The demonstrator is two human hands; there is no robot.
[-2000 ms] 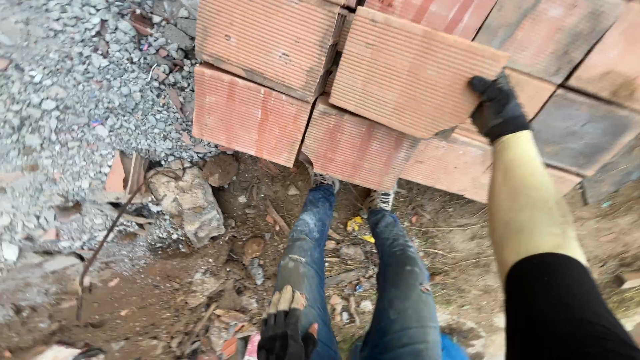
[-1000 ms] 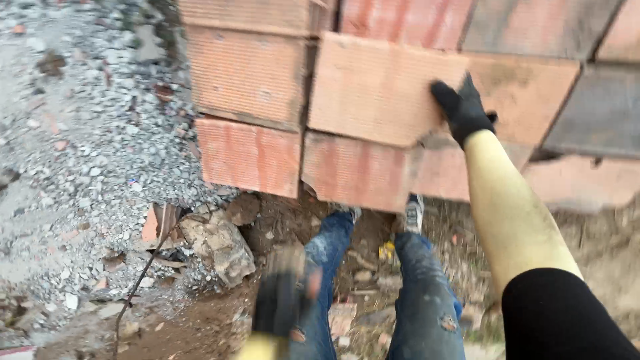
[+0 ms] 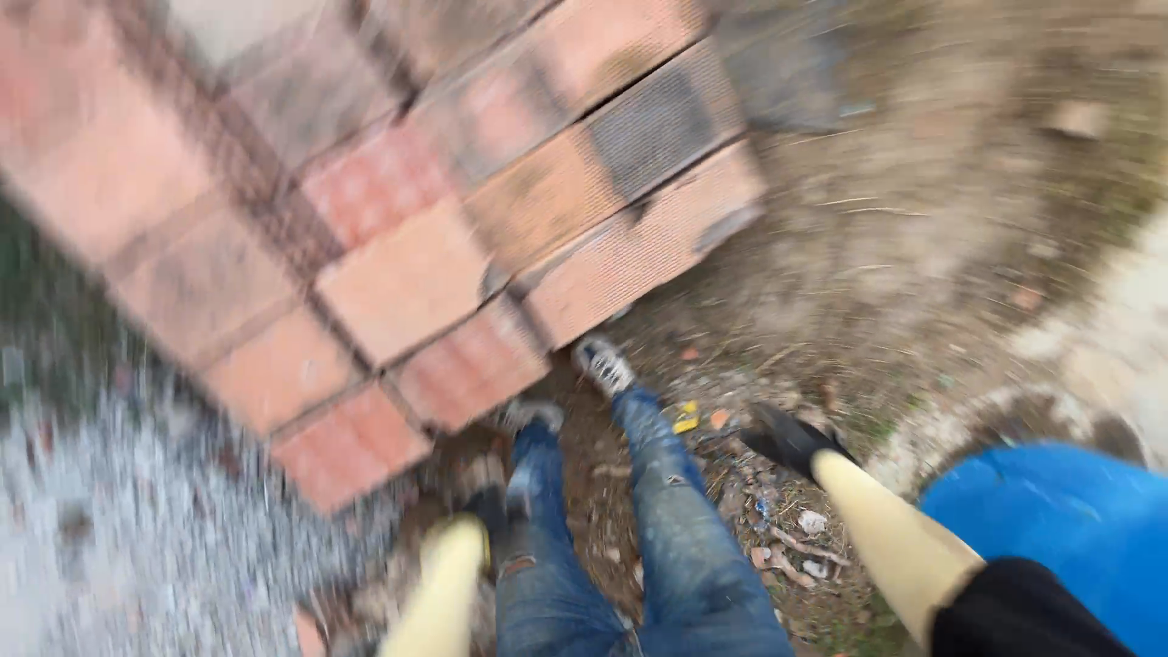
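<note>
Stacked clay blocks with ribbed faces [image 3: 543,196] fill the upper left and centre. A lighter orange block [image 3: 406,283] lies near their front edge, in front of my feet. My right hand [image 3: 792,440], in a black glove, hangs over the ground to the right of my legs, away from the blocks, and nothing shows in it. My left hand [image 3: 485,493], in a dark glove with lighter fingertips, is beside my left thigh, low and blurred; its grip cannot be made out.
Grey gravel [image 3: 210,557] lies at the lower left. A blue plastic drum [image 3: 1058,538] stands close on the right. Brick rubble and litter [image 3: 803,557] lie beside my right leg, with a yellow scrap [image 3: 686,417] near my right shoe. Bare soil stretches to the upper right.
My right hand has left the top of the orange block and come down to my right side. The view has swung round to the right, and the blue drum now shows fully.
</note>
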